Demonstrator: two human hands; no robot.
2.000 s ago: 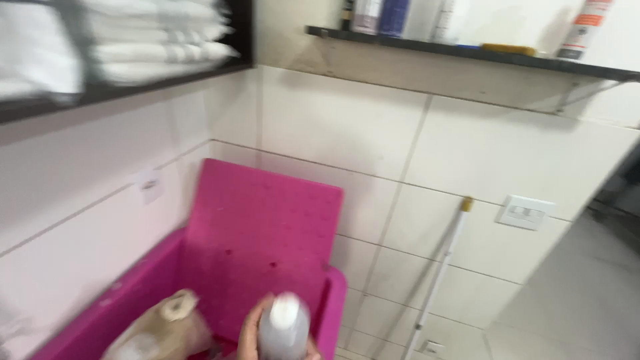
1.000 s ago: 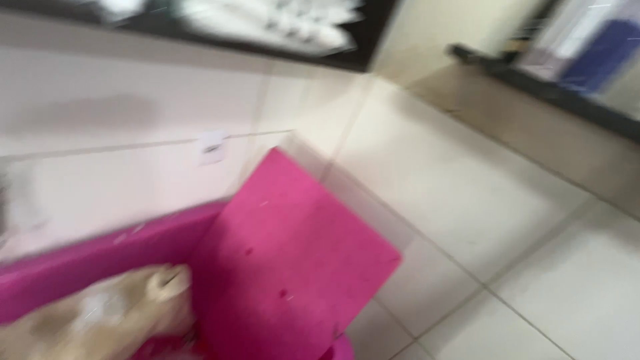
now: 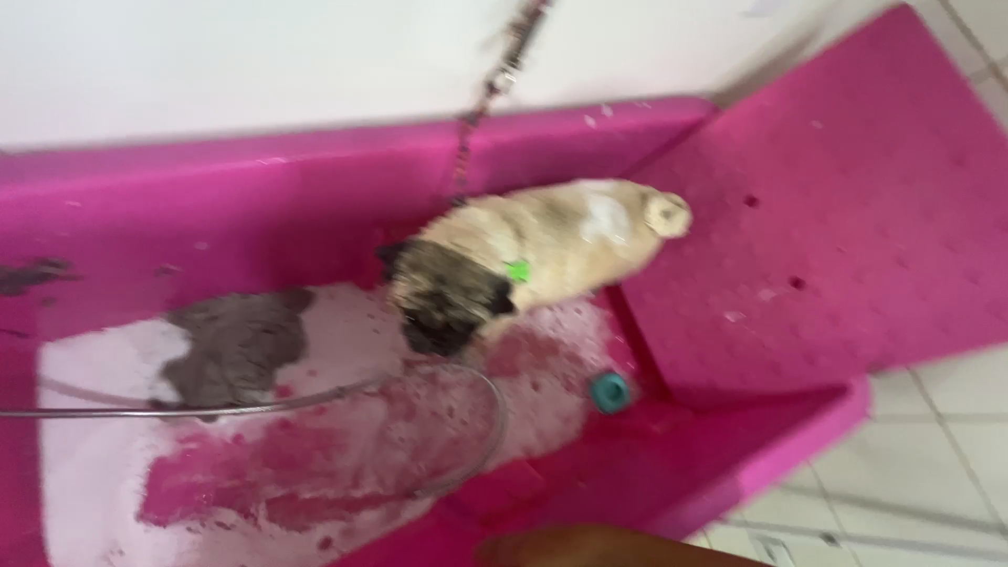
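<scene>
A wet, fawn pug with a dark head stands in a pink plastic tub. White lather lies on its rump, and a bright green piece shows near its neck. A leash runs up from the neck. Part of my right hand, blurred, crosses the bottom edge over the tub's near side; its fingers and anything in them cannot be made out. My left hand is out of view.
A metal shower hose loops across the foamy tub floor. Beside it lies a grey-brown, wet cloth-like heap. A teal round object rests near the pink perforated panel, which slopes at the tub's right end.
The view has swung over the tub. About two seconds ago a hand held a bottle with a white top; that bottle is no longer in view. The whole pug now shows.
</scene>
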